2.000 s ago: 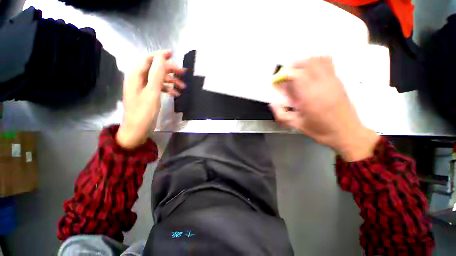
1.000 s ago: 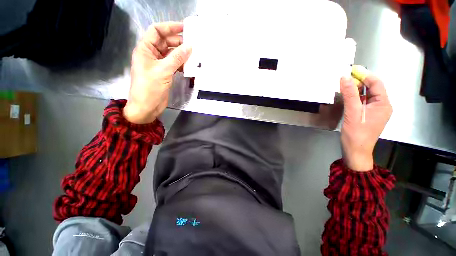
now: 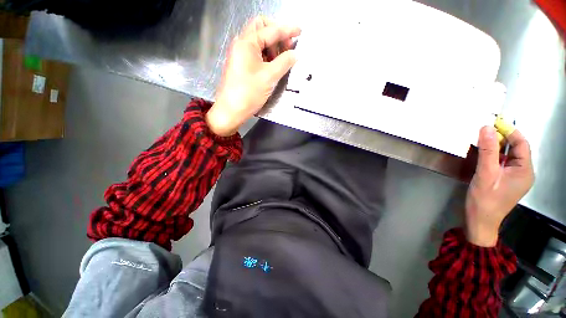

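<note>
The white marking template [image 3: 360, 62] lies on the metal table near its front edge, with a rounded far right corner and a small dark window. A black cut piece [image 3: 473, 152] shows at its lower right corner; the rest is hidden under the template. My left hand [image 3: 256, 71] grips the template's left edge between thumb and fingers. My right hand [image 3: 499, 174] holds the template's right edge, with yellow finger cots [image 3: 504, 126] at a fingertip and the thin pale marking pen [image 3: 504, 163] between the fingers.
A black stack [image 3: 118, 11] is at the upper left of the metal table [image 3: 167, 59]. An orange-red piece [image 3: 552, 15] is at the upper right corner. Cardboard boxes [image 3: 31, 105] stand on the floor at left. A metal rack [image 3: 539, 267] is at lower right.
Over two seconds both hands moved to the template's two side edges, and the black strip below it is now almost covered. Since one second ago, the view has turned and shifted.
</note>
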